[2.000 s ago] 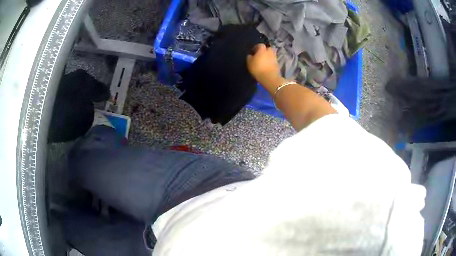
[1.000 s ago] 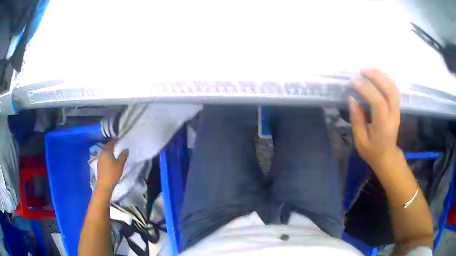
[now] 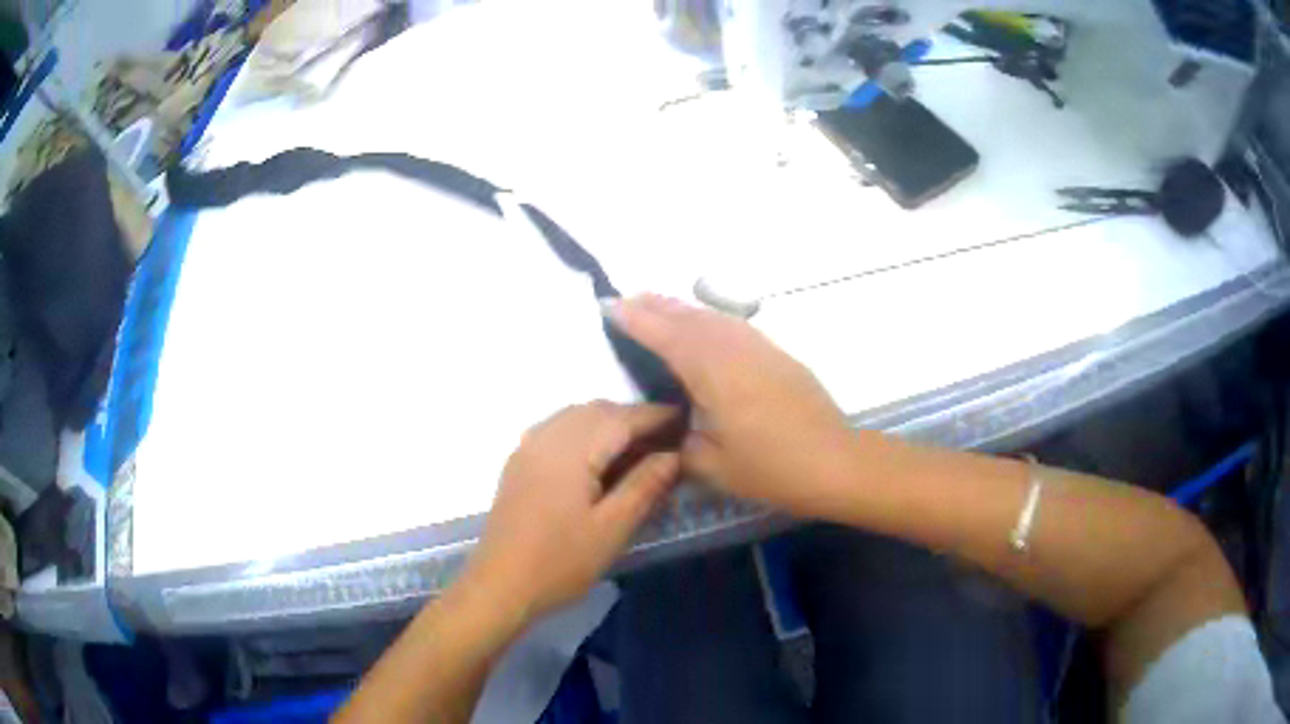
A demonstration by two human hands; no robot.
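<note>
A long narrow dark fabric strip point(image 3: 382, 167) lies curved over the white tabletop from the far left edge to my hands near the front edge. A small pale spot shows on it about midway. My right hand point(image 3: 736, 403) grips the strip's near end, thumb along it. My left hand point(image 3: 580, 488) is against my right hand with its fingers bent at the same end. Whether the left fingers also pinch the strip is hidden.
A smartphone point(image 3: 905, 149) lies by the machine base with a blue attachment point(image 3: 866, 94). Thread snips point(image 3: 1111, 200) lie beside a round black pad point(image 3: 1191, 195). A thin cord crosses the table to a small pale curved piece point(image 3: 726, 297). The ruler point(image 3: 340, 580) runs along the front edge. Beige pieces point(image 3: 304, 50) lie back left.
The view has moved from the crates below up to the tabletop. My left hand has left the pale striped pieces in the crate, and both hands are now together at the dark strip.
</note>
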